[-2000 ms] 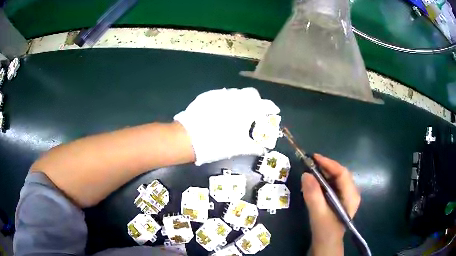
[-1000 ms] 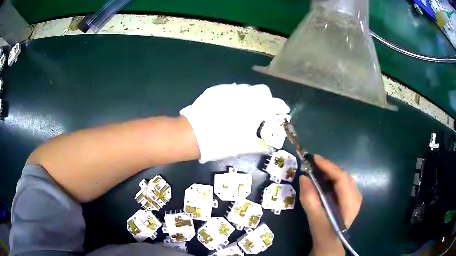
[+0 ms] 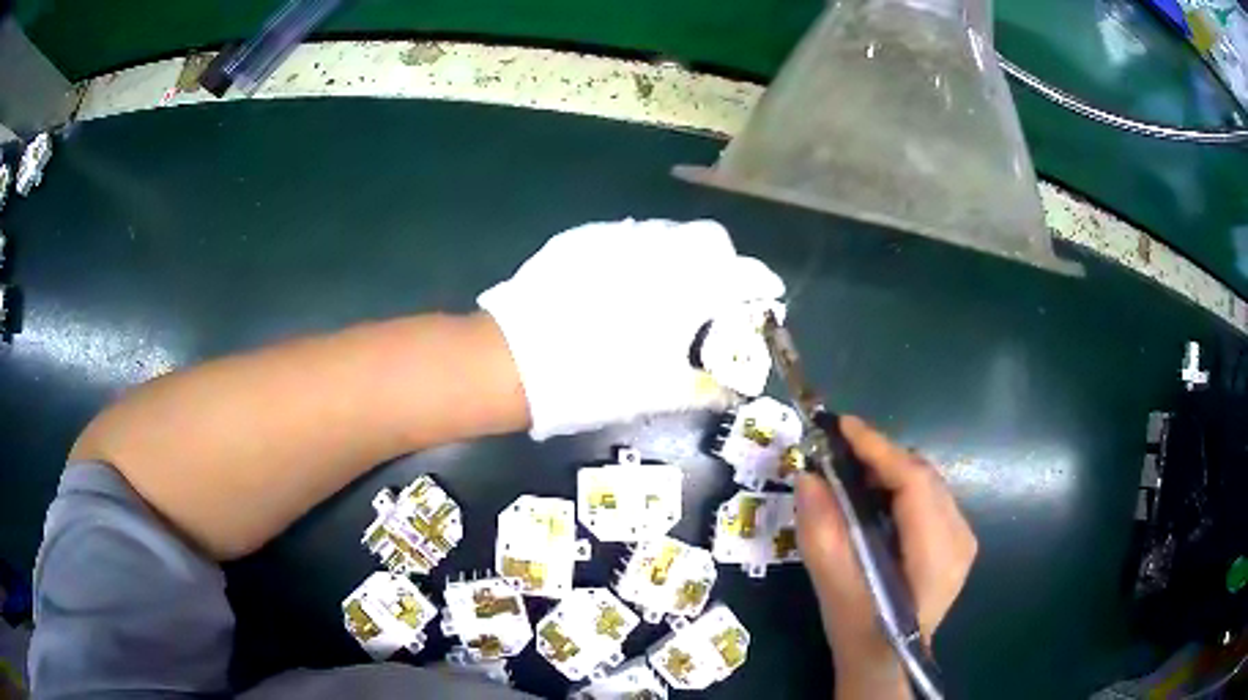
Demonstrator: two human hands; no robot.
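Observation:
My left hand [image 3: 623, 328], in a white knitted glove, grips a white module [image 3: 735, 353] at its fingertips. The glove covers part of the module. My bare right hand [image 3: 897, 547] holds a soldering iron [image 3: 851, 513] like a pen. The iron's brownish tip is at the upper right edge of the held module; the exact contact point is too small to tell. Several white modules with brass contacts [image 3: 538, 544] lie on the dark green bench below the glove. One module [image 3: 761, 440] lies just under the held one, partly behind the iron.
A greyish translucent fume hood [image 3: 890, 151] stands at the far edge, above and right of my hands. A pale worn strip [image 3: 548, 85] borders the bench. A dark shiny bar [image 3: 267, 48] slants over it. More modules [image 3: 34, 162] lie far left. Dark fixtures [image 3: 1163, 520] stand at right.
The iron tip has moved up from the held module's right side to its upper right edge, and the iron stands steeper. My right hand has shifted slightly left. The glove keeps its grip.

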